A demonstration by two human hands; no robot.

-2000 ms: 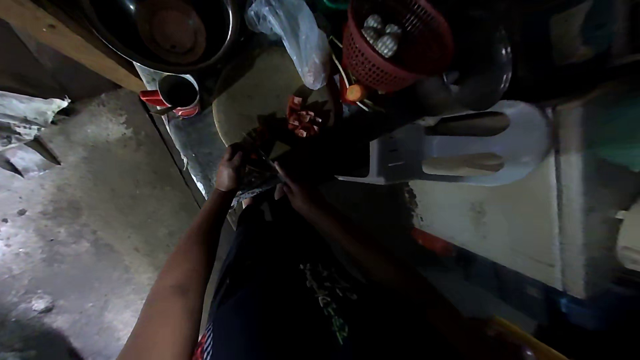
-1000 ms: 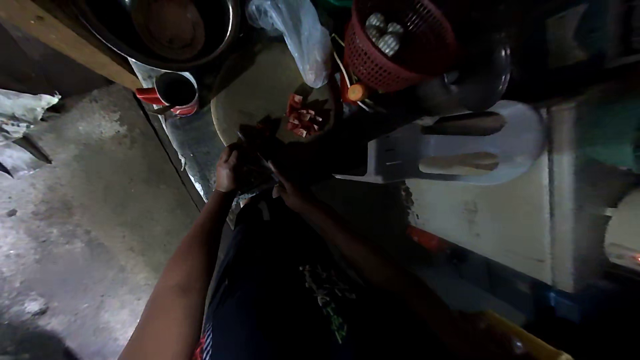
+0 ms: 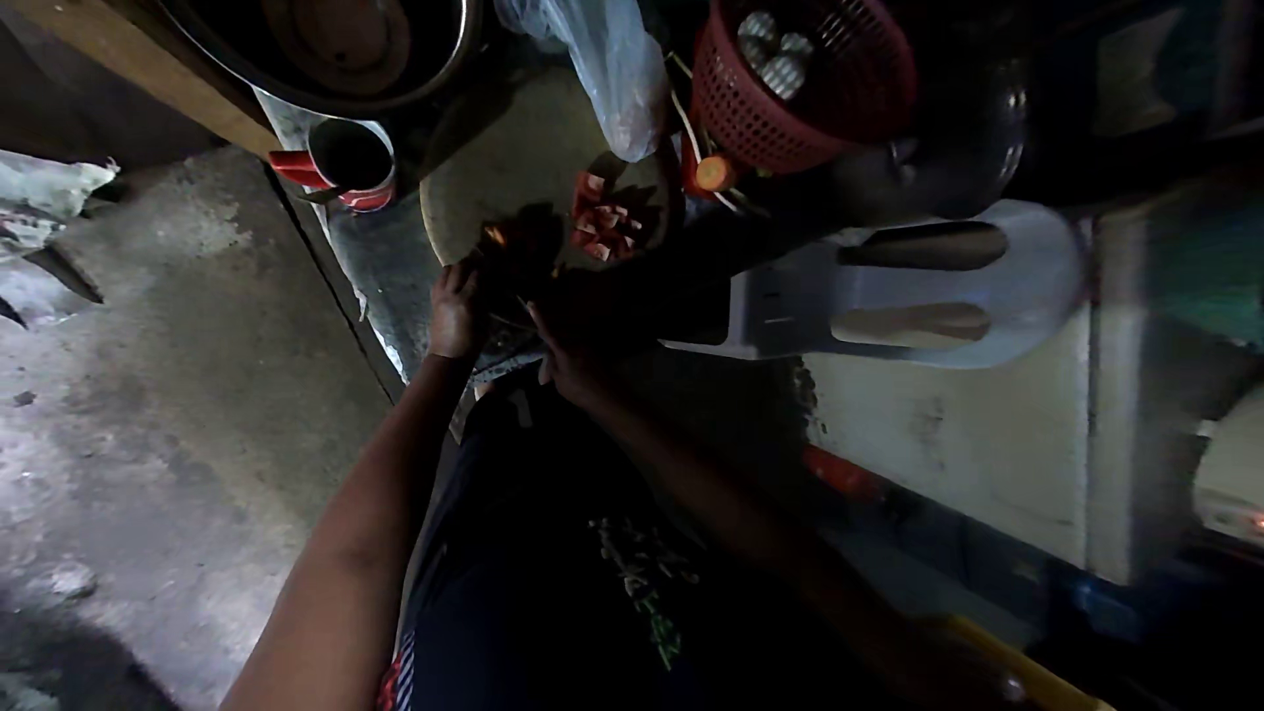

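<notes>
A round board (image 3: 504, 138) lies below me, with a pile of cut red pieces (image 3: 605, 222), perhaps meat, towards its right side. At the near edge of the board my left hand (image 3: 458, 308) has its fingers bent against a dark piece with an orange spot (image 3: 497, 235); shadow hides whether it is gripped. My right hand (image 3: 563, 355) is just right of it, lower down, its fingers curled around something too dark to make out. A clear plastic bag (image 3: 617, 79) rests over the far part of the board.
A red-and-white mug (image 3: 367, 198) and a large metal basin (image 3: 459, 49) stand beyond the left hand. Right of the bag are a red plastic basket (image 3: 760, 123) holding several patterned white round things, and an orange cap (image 3: 715, 174). A white plastic chair (image 3: 889, 286) stands at right.
The dark piece at my left hand now shows an orange spot that the frame from one second ago does not show. Both hands stay close together at the board's near edge.
</notes>
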